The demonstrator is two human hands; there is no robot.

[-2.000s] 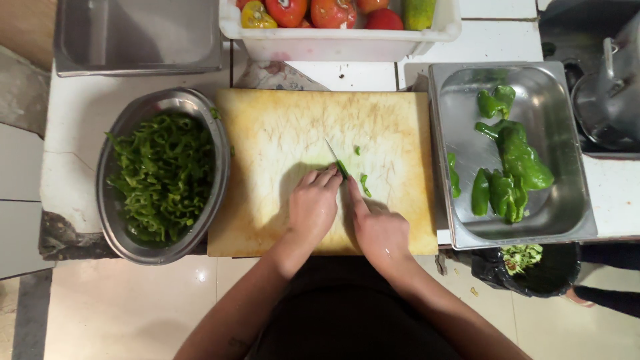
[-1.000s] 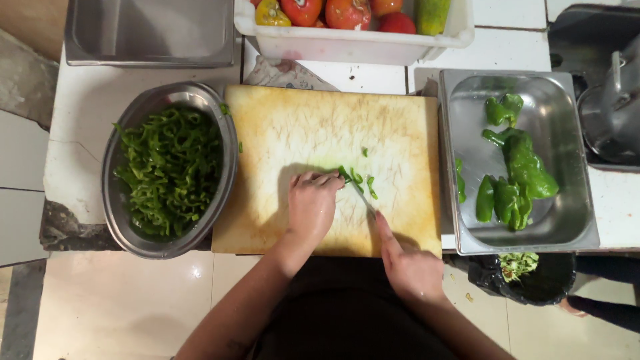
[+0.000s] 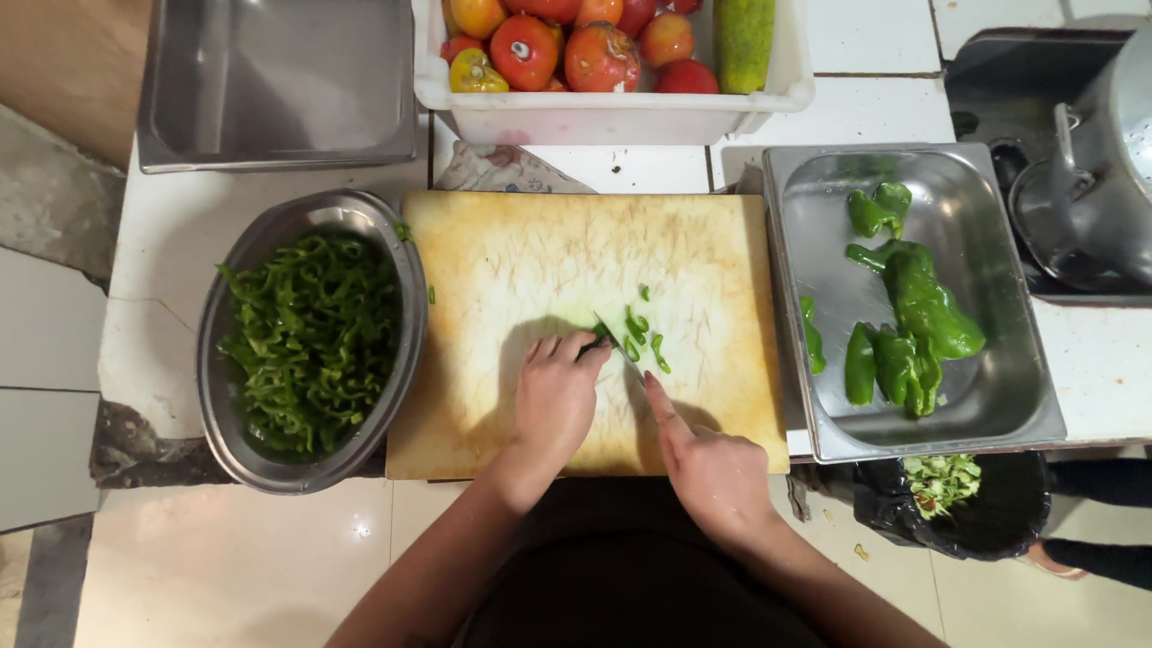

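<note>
My left hand presses a mostly hidden piece of green pepper onto the yellowed cutting board. Against that piece lies the blade of a kitchen knife; my right hand grips its handle, index finger stretched along the blade. Several thin green pepper slices lie to the right of the blade. An oval metal bowl heaped with sliced green pepper overlaps the board's left side. To the right, a steel pan holds larger green pepper pieces.
Behind the board is a white plastic crate of tomatoes and a long green vegetable. A steel pan stands back left, a metal pot far right. Below right, a person's legs show beside a black-lined bin.
More cut slices lie right of the knife than two seconds ago. The knife and my right hand have shifted slightly around the piece that my left hand holds.
</note>
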